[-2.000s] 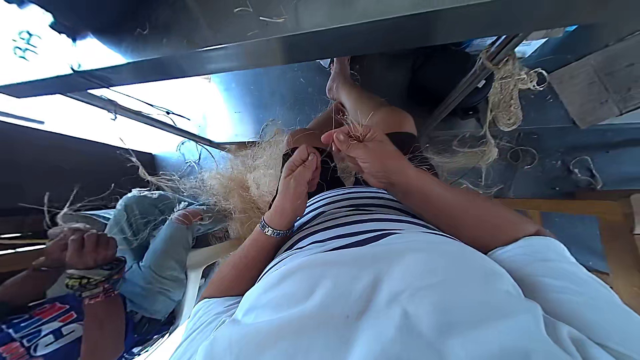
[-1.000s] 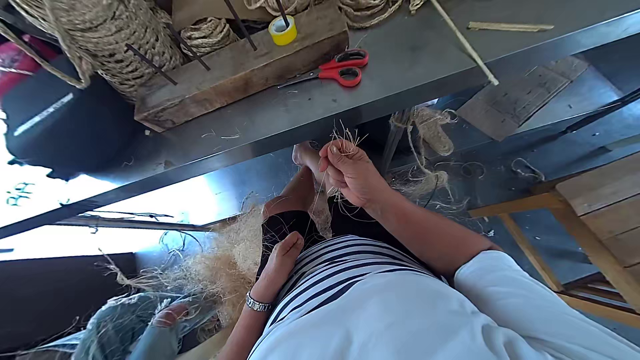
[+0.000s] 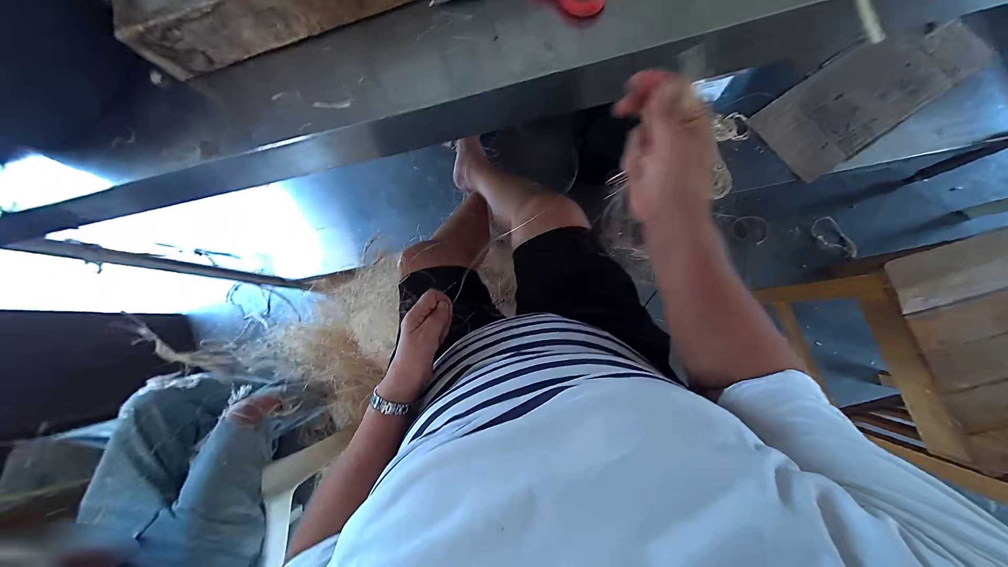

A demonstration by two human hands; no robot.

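My left hand [image 3: 424, 335], with a metal-banded watch [image 3: 389, 403] at the wrist, rests low over my left thigh. Its fingers are curled together, and a few thin strands of fibre run near it. My right hand [image 3: 669, 146] is raised near the table's front edge and blurred by motion; whether it holds any strands cannot be made out. Beside my left leg hangs a large bundle of loose pale plant fibre [image 3: 346, 331]. More wispy fibres [image 3: 622, 220] show to the left of my right wrist.
The dark metal table [image 3: 441, 71] carries a wooden block [image 3: 236, 27] and red-handled scissors [image 3: 581, 8], partly in view. A person in ripped jeans [image 3: 169, 465] sits at left. Wooden furniture [image 3: 906, 362] stands at right. A board [image 3: 866, 98] and coiled cord [image 3: 720, 173] lie beyond the table edge.
My hands were close together two seconds ago and are now far apart. My right hand has moved up and to the right, away from my lap. The view has shifted.
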